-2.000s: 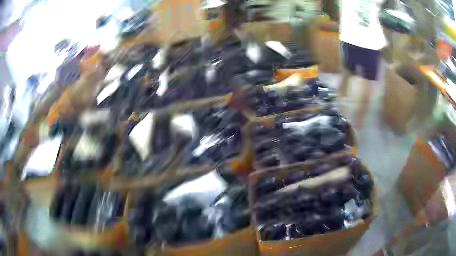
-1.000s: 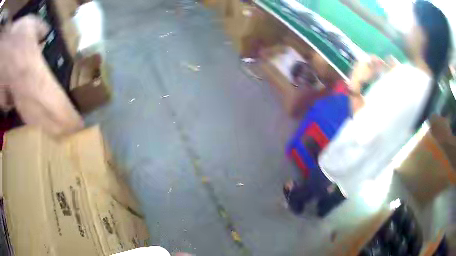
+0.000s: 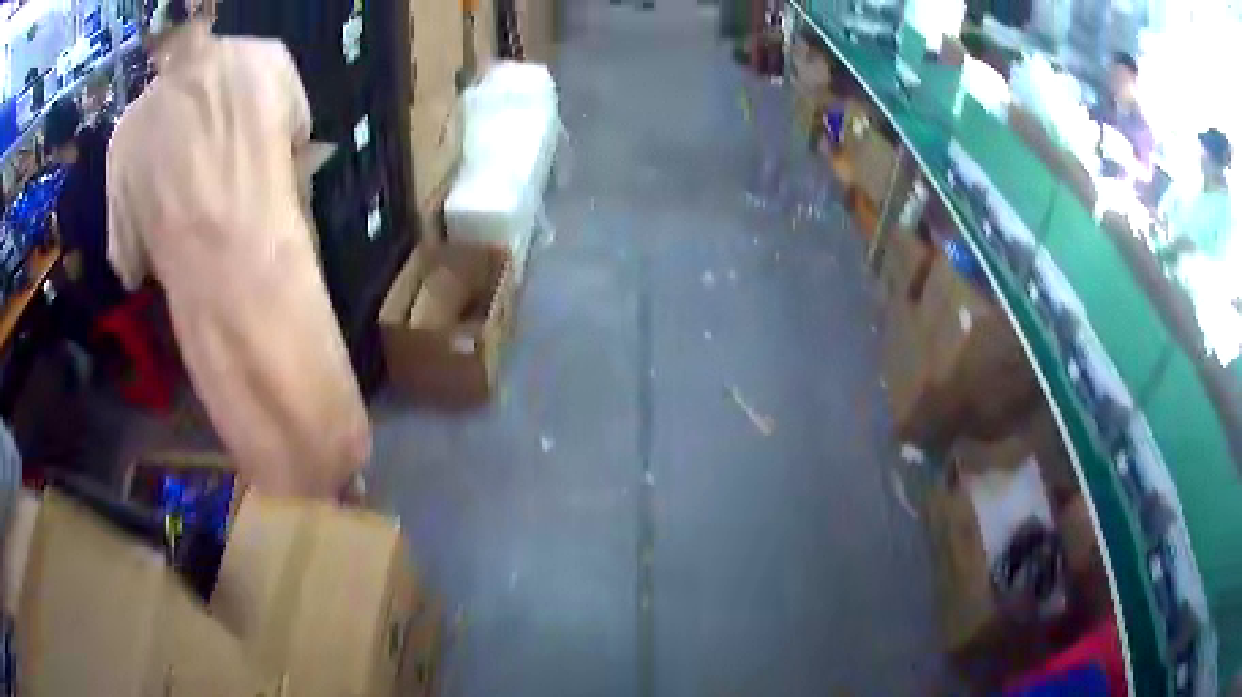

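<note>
Neither of my hands shows in the picture. Nearest in front of me, at the lower left, is a large brown carton (image 3: 307, 586) with raised flaps. Blue and dark items (image 3: 191, 511) show in an opening behind its flaps; I cannot tell what they are. The long green-topped bench (image 3: 1090, 327) runs along the right. A row of clear and dark packs (image 3: 1056, 293) lies on it, too blurred to name.
A person in a pale top (image 3: 225, 232) stands at the left behind the carton. An open brown box (image 3: 443, 347) and a long white wrapped bundle (image 3: 504, 150) stand along the grey littered floor (image 3: 708, 517). Cartons (image 3: 947, 347) and a blue-red stool (image 3: 1076, 674) are under the bench.
The view has swung from rows of filled cartons to the aisle. The seated person in white at the right is out of view. The person in the pale top now shows more fully.
</note>
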